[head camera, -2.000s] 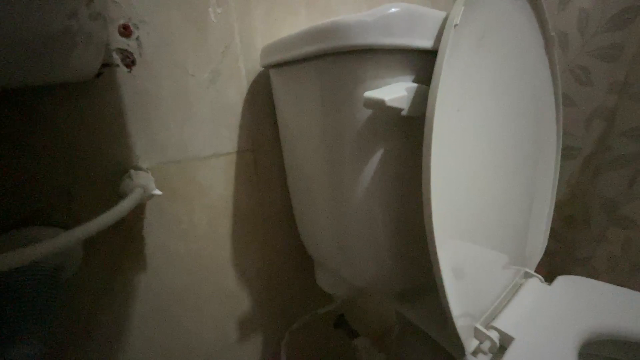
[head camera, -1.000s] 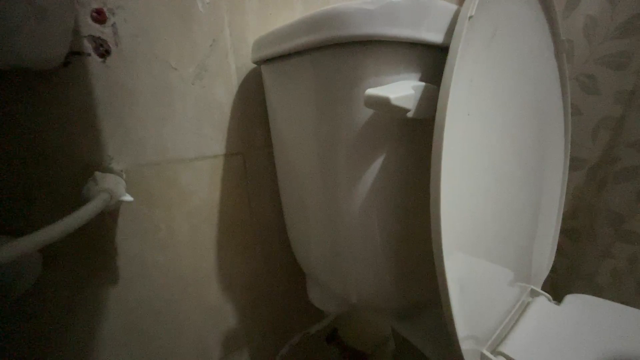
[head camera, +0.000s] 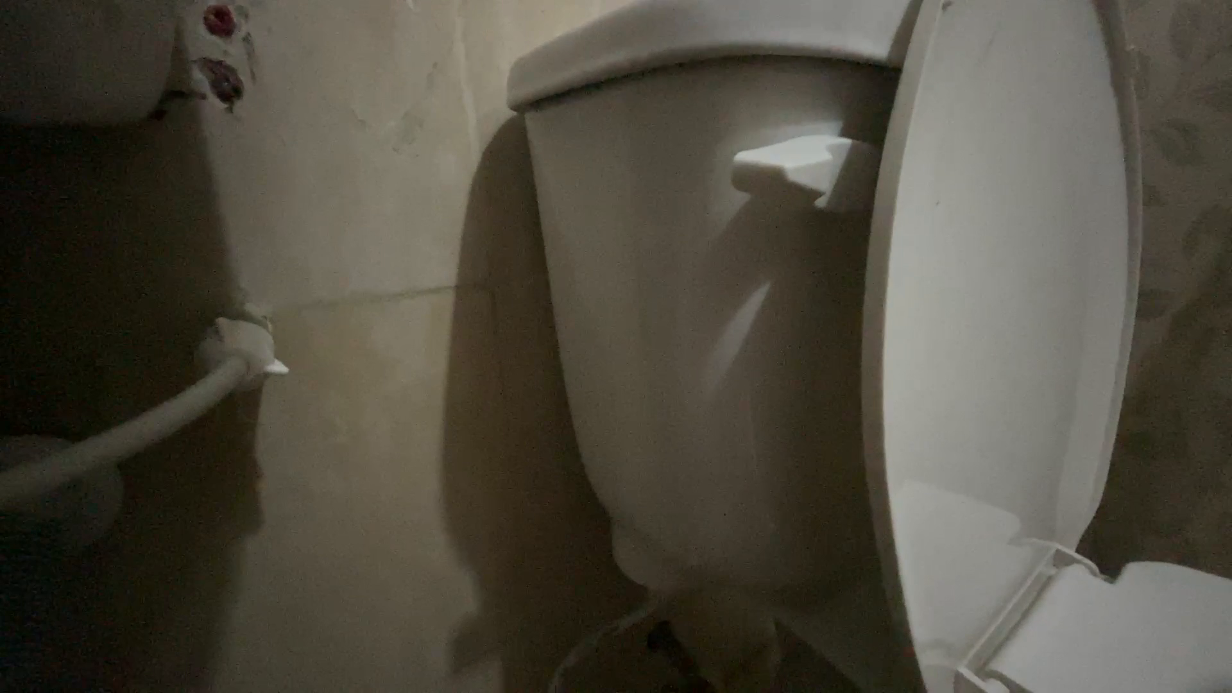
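Note:
Neither of my hands is in the head view. A white toilet tank (head camera: 654, 318) stands against the wall, with a white flush lever (head camera: 804, 168) on its front near the top. The raised toilet lid (head camera: 1001, 289) leans upright and covers the tank's right part. Its hinge (head camera: 1020, 611) joins it near the seat (head camera: 1136, 626), which lies flat at the lower right and is cut off by the frame edge. Below the tank, a thin supply hose (head camera: 587, 645) curves in shadow.
A pale drain pipe (head camera: 135, 438) runs from a wall fitting (head camera: 241, 348) at the left. Above it is the dark edge of a white basin (head camera: 87, 58), beside wall holes with a red plug (head camera: 219, 20). A rounded object (head camera: 87, 491) sits low left. Leaf-patterned wall is at right.

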